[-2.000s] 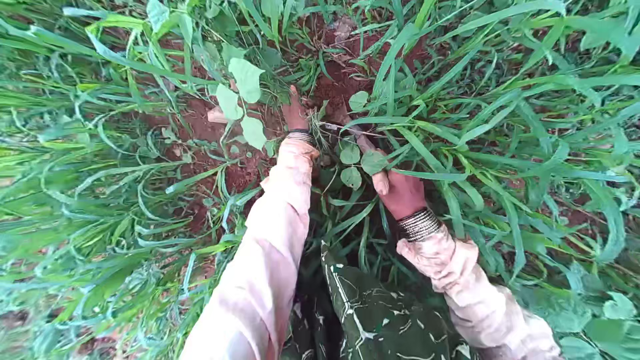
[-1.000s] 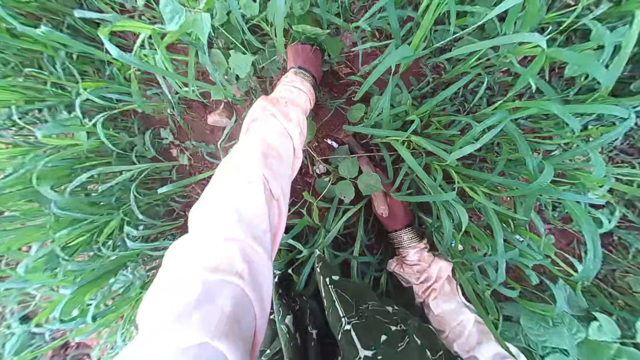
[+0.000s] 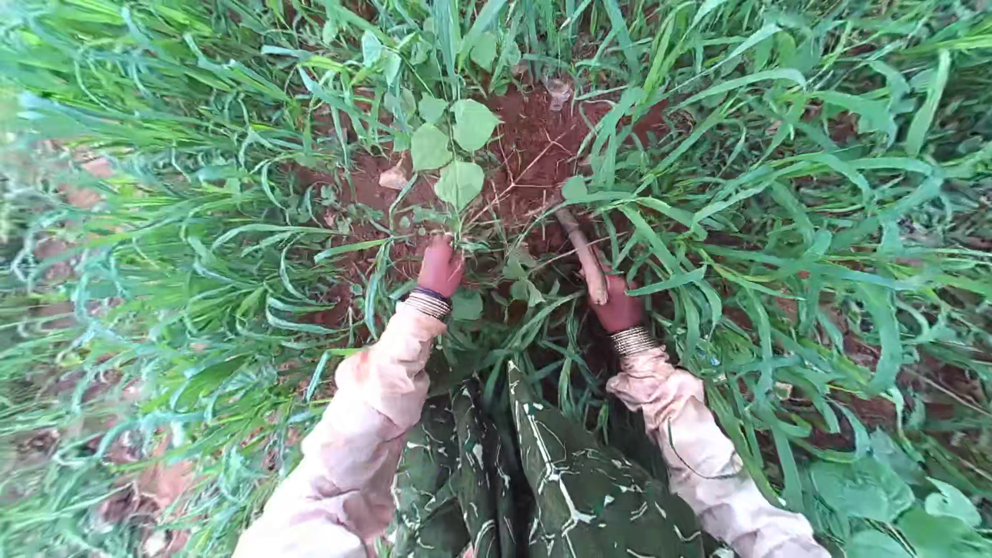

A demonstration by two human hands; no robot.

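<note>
My left hand is closed around the stems of green weeds, left of centre; a stem with broad leaves rises just above it. My right hand grips the wooden handle of a hand tool, which slants up and left over the red soil. The tool's far end lies among soil and leaves, and I cannot make out its blade. Low leafy plants stand between my hands. Bangles circle both wrists.
Long-bladed green grass crowds both sides. Red soil with thin dry twigs lies ahead. A pale stone sits at the left of the soil. Dark green patterned cloth covers my lap.
My left hand has come back toward my body from the far leaves, where it was a second ago, and now holds weeds. My right hand still holds the tool.
</note>
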